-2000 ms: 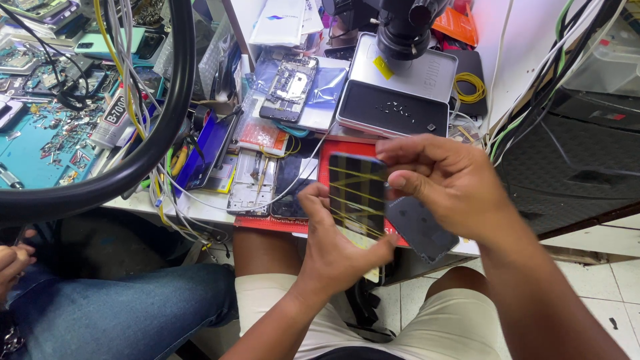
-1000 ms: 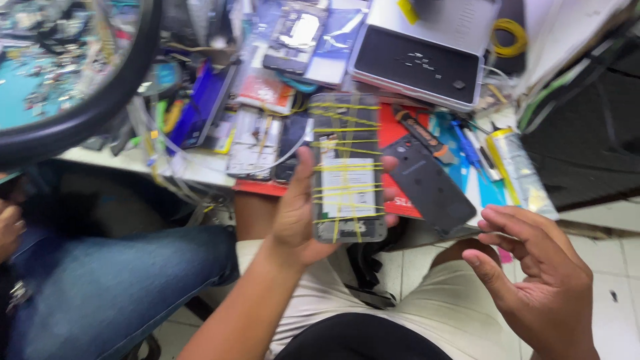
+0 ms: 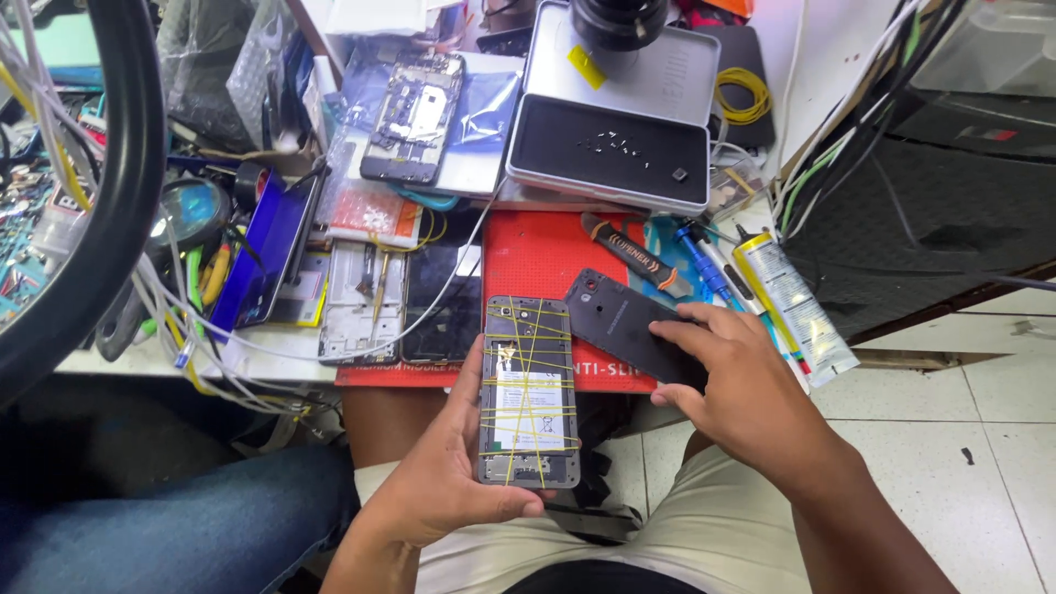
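My left hand (image 3: 450, 470) holds an opened smartphone (image 3: 528, 392) upright, its back side facing me, with the white battery showing and several yellow rubber bands wound around it. My right hand (image 3: 734, 379) reaches over the lower right end of a dark phone back cover (image 3: 631, 326); its fingertips are at the cover, and whether they grip it I cannot tell. The cover lies tilted on a red mat (image 3: 536, 256), just right of the phone. An orange and black opener tool (image 3: 634, 254) lies on the mat above the cover.
A metal tin (image 3: 606, 157) with small screws stands behind the mat under a black microscope part (image 3: 619, 21). Disassembled phones (image 3: 412, 115) lie behind and left. A glue tube (image 3: 796, 305) and screwdrivers (image 3: 705, 264) are at right. A black ring (image 3: 136, 165) and cables hang left; another person's leg (image 3: 165, 520) is below.
My right hand was at the phone two seconds ago, was apart from it one second ago, and is now at the back cover. My left hand still holds the banded phone.
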